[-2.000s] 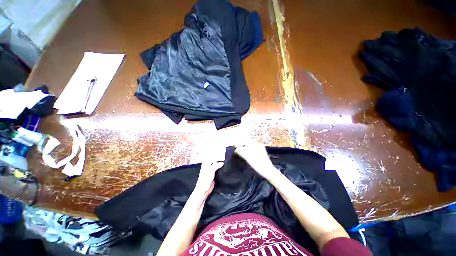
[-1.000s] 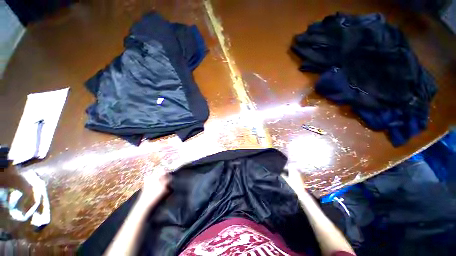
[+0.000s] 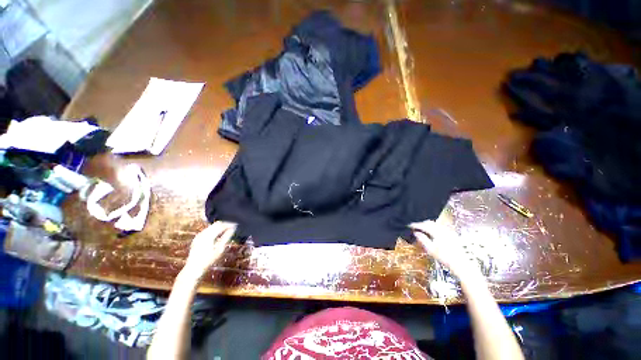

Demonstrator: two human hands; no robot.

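A black jacket (image 3: pixel 323 169) lies spread on the table in front of me, matte shell up, with pale loose threads on it. Its far part covers the near part of a stack of lined jackets (image 3: pixel 313 74), whose shiny lining and small label show. My left hand (image 3: pixel 213 238) pinches the jacket's near left corner. My right hand (image 3: pixel 424 233) pinches its near right corner. The fingertips are partly hidden by the cloth. Small yellow and black snips (image 3: pixel 516 205) lie to the right of the jacket.
A heap of dark garments (image 3: pixel 590 133) is at far right. A paper sheet (image 3: pixel 156 116) with a thin dark stick lies left, above a looped white strip (image 3: pixel 119 204). Cluttered small items sit at the far left edge. Thread bits lie near the table's front edge (image 3: pixel 351 297).
The jacket has moved from my lap onto the table and now shows its matte shell instead of lining. It overlaps the stack. Both hands hold its near edge. The view has shifted.
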